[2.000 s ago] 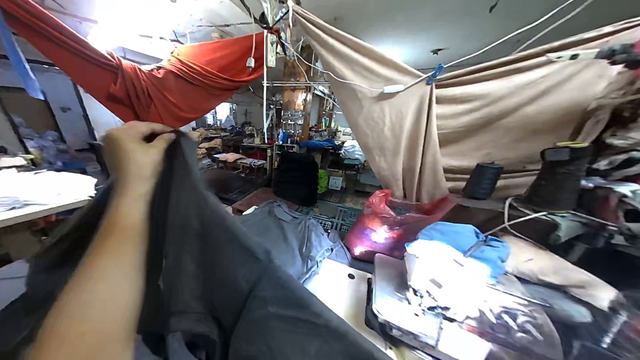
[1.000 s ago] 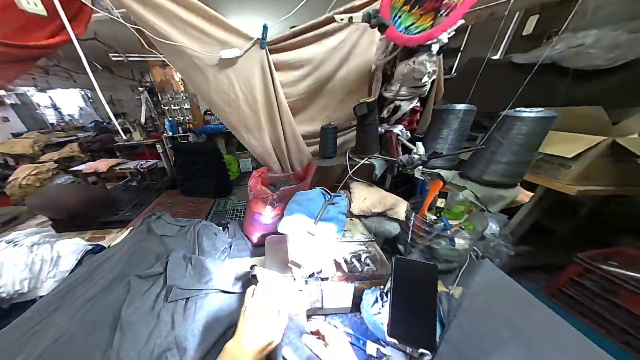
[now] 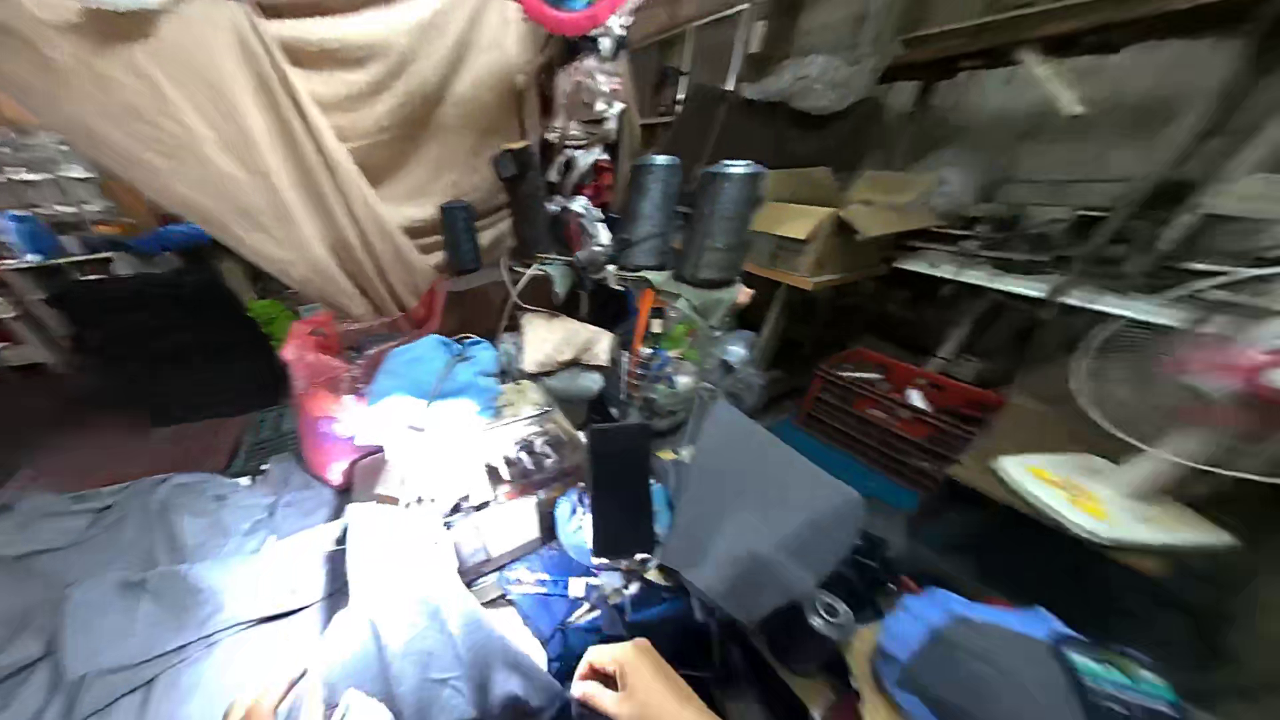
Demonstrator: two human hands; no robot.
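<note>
Grey-blue cloth [image 3: 430, 640] lies bunched across the bottom of the head view, brightly lit in its middle. My right hand [image 3: 635, 680] is at the bottom centre, its fingers curled down at the cloth's right edge; whether they pinch it is hidden. At the bottom left my left hand [image 3: 265, 700] shows only its fingertips, resting at the cloth and partly washed out by glare. More grey garment fabric [image 3: 130, 570] spreads to the left. Beyond my right hand stands a black smartphone [image 3: 621, 490], upright, beside a tilted grey panel [image 3: 760, 510].
A red plastic bag [image 3: 320, 390] and a blue cloth [image 3: 435, 372] lie behind the glare. Dark thread cones [image 3: 722, 225] stand at the back, near an open cardboard box [image 3: 815, 225]. To the right are a red crate [image 3: 900, 410], a fan [image 3: 1190, 400] and blue fabric [image 3: 960, 640].
The view has swung far right. A hand that held up dark cloth two seconds ago is no longer raised. Both hands now show low at the grey-blue cloth.
</note>
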